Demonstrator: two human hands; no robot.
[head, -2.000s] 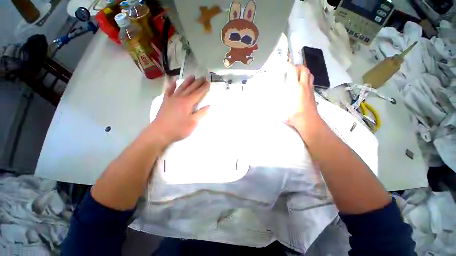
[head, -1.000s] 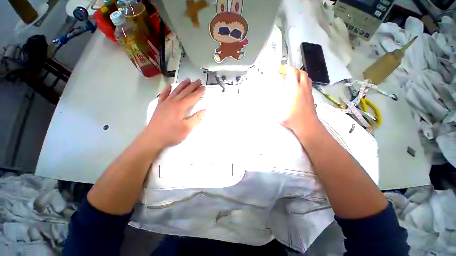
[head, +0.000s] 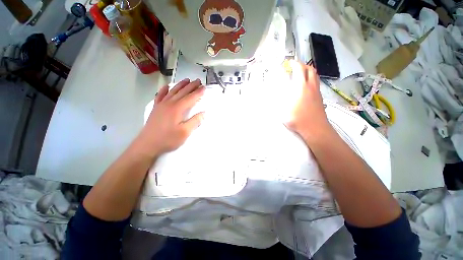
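Note:
White trousers [head: 203, 177] lie flat on the table under both hands, their upper part washed out by lamp glare. Short dark stitch dashes show on a rounded panel near the front. My left hand [head: 172, 117] lies flat on the cloth, fingers spread, left of the presser foot [head: 231, 76]. My right hand [head: 306, 104] rests on the cloth to the right, its fingertips partly lost in glare. The sewing machine head [head: 177, 30] with a cartoon sticker [head: 222, 25] stands above the cloth. The needle point cannot be made out.
Bottles [head: 134, 45] stand at the upper left. A phone [head: 324, 55], yellow-handled scissors [head: 386, 109], a measuring tape [head: 369, 101] and a tan-handled pointed tool [head: 398, 61] lie right. A control panel [head: 373, 18] is behind. White garments [head: 447, 66] are piled around the table.
The cloth has shifted slightly toward me, and my left hand slightly left and down. More metal shows under the machine head. The view has also shifted a little.

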